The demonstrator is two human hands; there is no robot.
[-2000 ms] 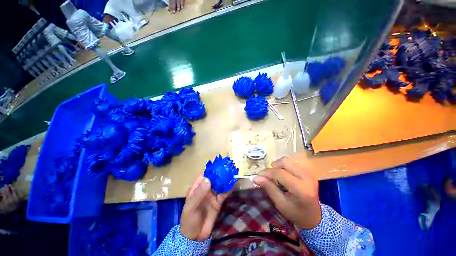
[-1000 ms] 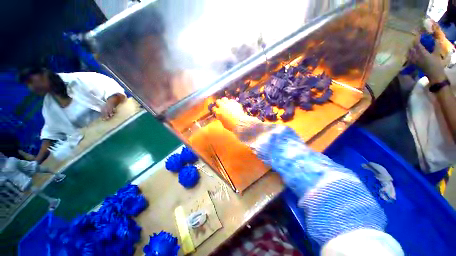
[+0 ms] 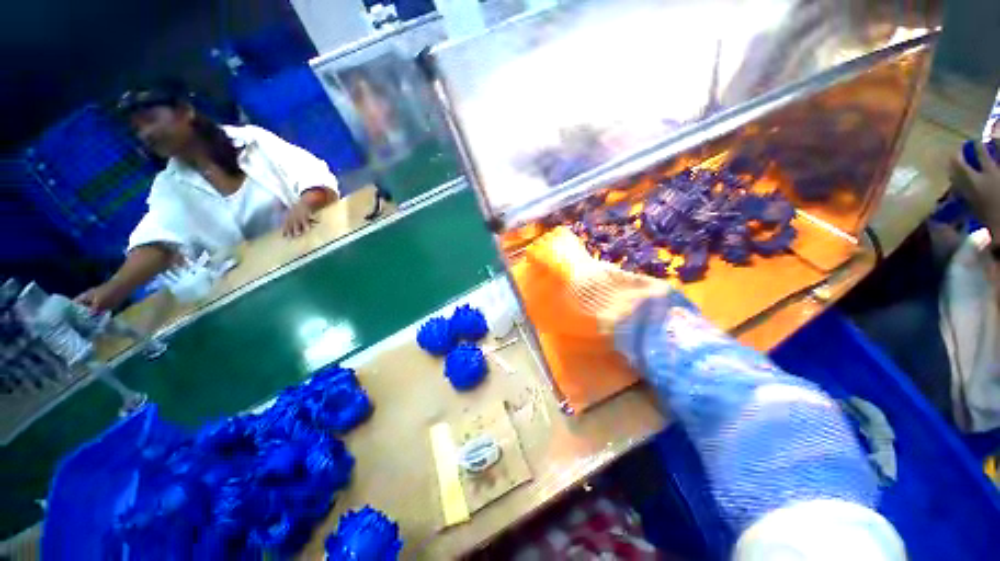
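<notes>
The heating box (image 3: 702, 121) has shiny panels and an orange-lit floor, with a pile of dark purple hair pieces (image 3: 702, 219) on it. My right hand (image 3: 576, 268) reaches into the box at the left side of the pile. It is blurred and washed out by the orange light, so I cannot tell if it holds anything. A spiky blue hair part (image 3: 364, 537) is at the bottom edge of the picture. My left hand is not visible. The round glue dish (image 3: 479, 454) sits on its pale card (image 3: 507, 479).
A heap of blue parts (image 3: 274, 449) lies at left by a blue plastic bin (image 3: 93, 466). Three set-aside blue parts (image 3: 465, 366) lie left of the box. A person (image 3: 225, 192) sits across the green conveyor (image 3: 274, 351). Another person's hand (image 3: 976, 181) is at far right.
The view has swung right to the heating box. My right hand has left the spiky blue part and entered the box. My left hand has dropped out of view.
</notes>
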